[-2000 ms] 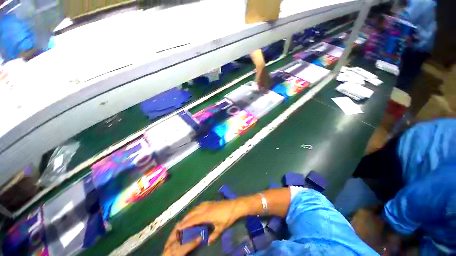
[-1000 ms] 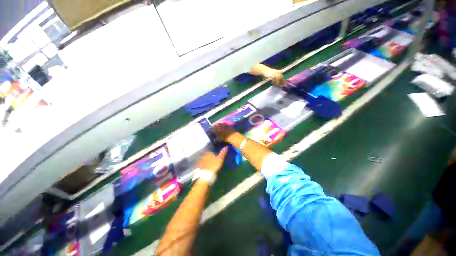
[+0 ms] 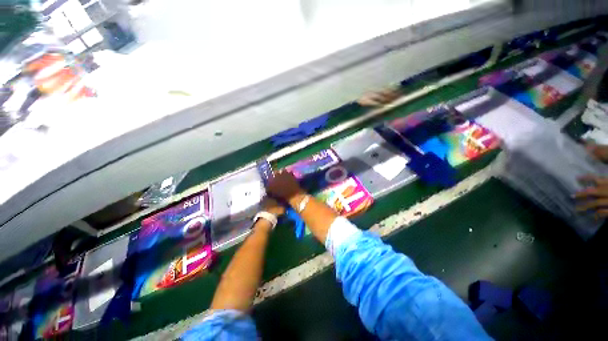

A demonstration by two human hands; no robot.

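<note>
A grey-white open box base (image 3: 233, 205) lies on the green belt, with small pale marks inside. My right hand (image 3: 285, 186) is at its right edge, over a dark navy card piece (image 3: 265, 169). My left hand (image 3: 271, 208) is just below and left of it, close to the right hand. The fingers of both hands are blurred and partly hidden, so what they grip cannot be told. A printed box lid (image 3: 340, 190) lies just right of my hands, partly covered by my right wrist.
More bases (image 3: 377, 160) and printed lids (image 3: 177, 243) lie along the belt. A scuffed rail (image 3: 300, 272) runs in front, a white shelf (image 3: 267, 100) above. Small navy cartons (image 3: 492, 293) lie on the near bench. At right, another person's hands hold a pale sheet (image 3: 543, 146); another hand shows beyond the belt.
Since two seconds ago, my right hand has left the bench cartons and both hands are at the box. Since one second ago they have drawn closer together. A pale sheet has appeared over the rail at right.
</note>
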